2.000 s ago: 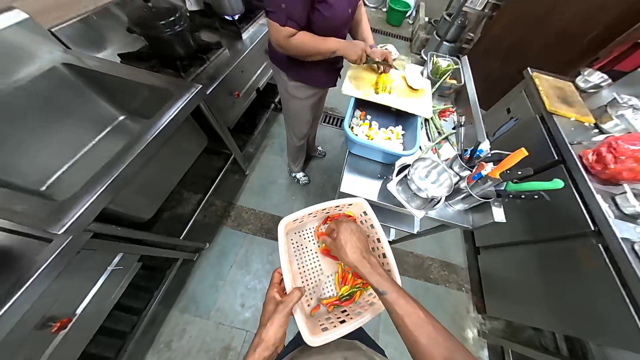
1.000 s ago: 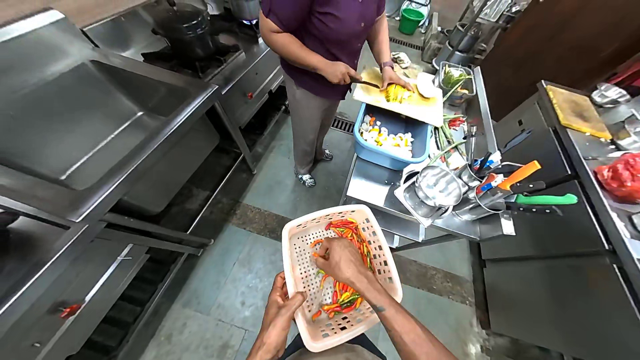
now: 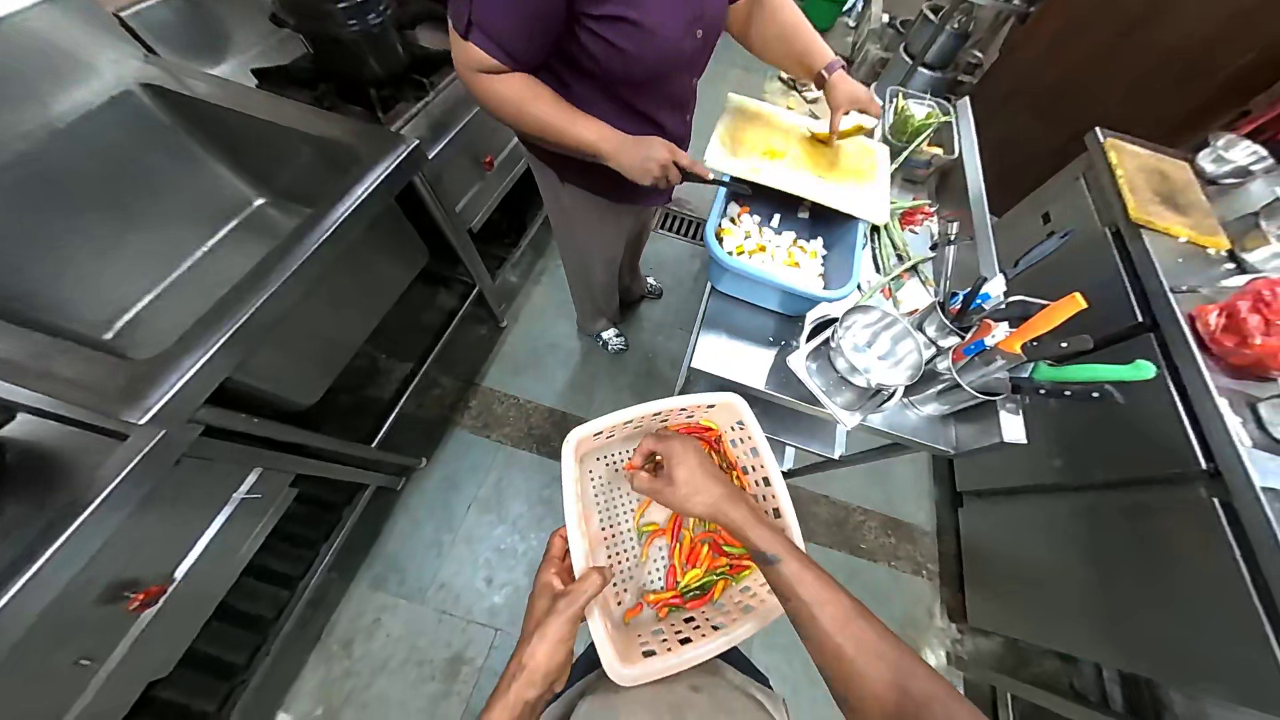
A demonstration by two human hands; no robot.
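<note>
A pale plastic basket with a perforated base [image 3: 655,665] is held in front of me, tilted a little. My left hand [image 3: 562,600] grips its left rim, thumb over the edge. Small red, orange, yellow and green chillies [image 3: 700,570] lie in the basket's middle and right side. Over its upper part is my right hand [image 3: 680,475], with a small reddish chilli pinched at its fingertips; the palm is turned from view.
Ahead, a person [image 3: 610,90] holds a knife over a cutting board [image 3: 790,160] above a blue tub [image 3: 765,290] of chopped pieces. Knives stand in steel containers [image 3: 960,390] at the bench corner. A steel sink [image 3: 130,230] is at left, a counter [image 3: 1180,270] at right.
My right hand has moved up and left within the basket, uncovering more chillies. The other person's knife has moved off the yellow food to the board's near left edge.
</note>
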